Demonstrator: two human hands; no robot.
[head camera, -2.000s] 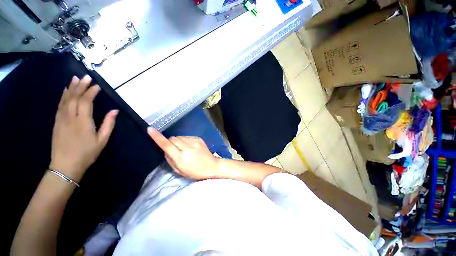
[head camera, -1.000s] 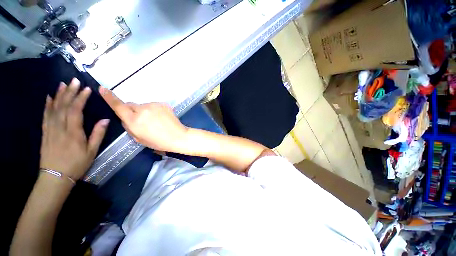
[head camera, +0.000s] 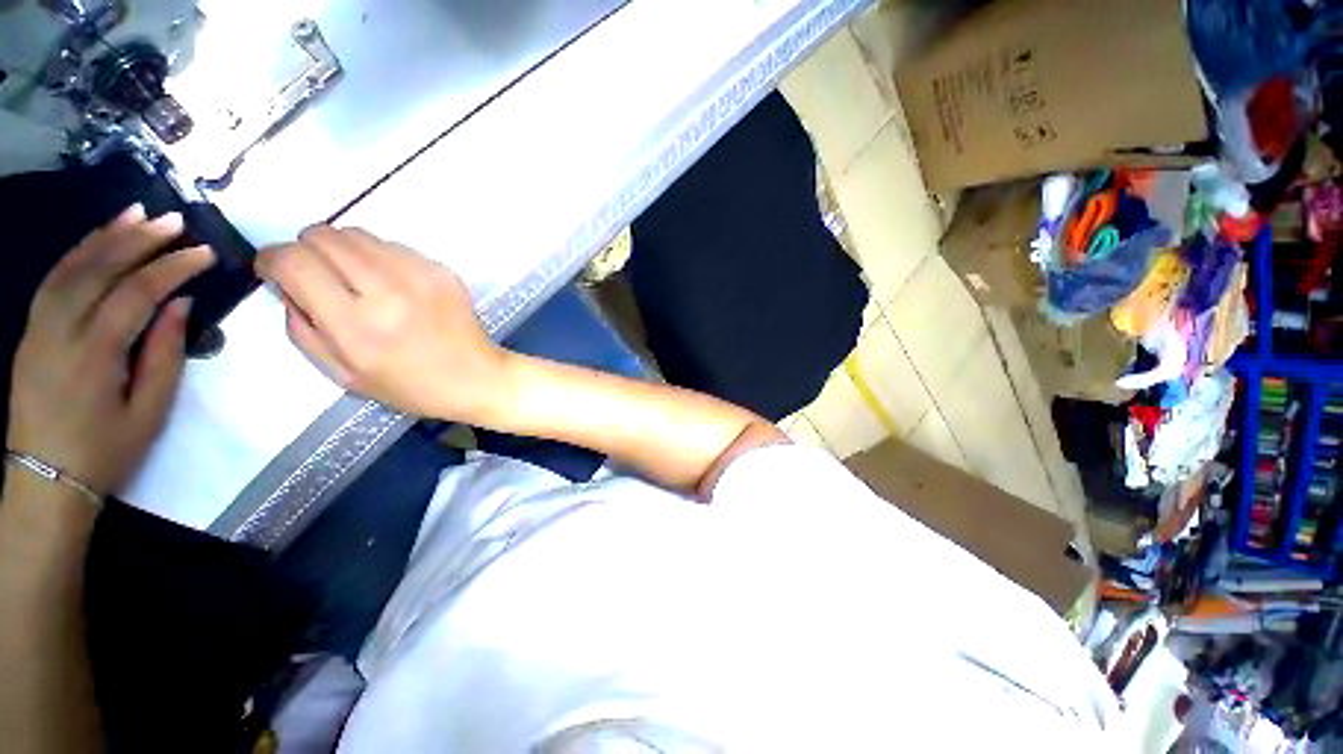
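Black fabric (head camera: 228, 280) lies on the machine bed, with one corner near the presser foot (head camera: 170, 174), and more of it lies to the left. My left hand (head camera: 103, 332) rests on the fabric with fingers a little apart, cut off by the left edge at the wrist side. My right hand (head camera: 376, 309) has its fingers curled and pinches the fabric's corner at the right. The sewing machine's metal parts (head camera: 133, 81) show at the upper left, with a slotted metal bracket (head camera: 287, 103) beside them. The needle cannot be made out.
The white table (head camera: 486, 192) has a dark gap and a printed ruler (head camera: 648, 177) along its front edge. A separate black heap (head camera: 751, 265) lies right of the table. Cardboard boxes (head camera: 1053, 96), colourful scraps (head camera: 1105, 243) and blue shelves (head camera: 1289, 442) stand at the right.
The fabric has moved up and left past the foot, baring the table near its front edge. My right hand has gone from the cloth near the table edge to the fabric's corner; my left hand has shifted left.
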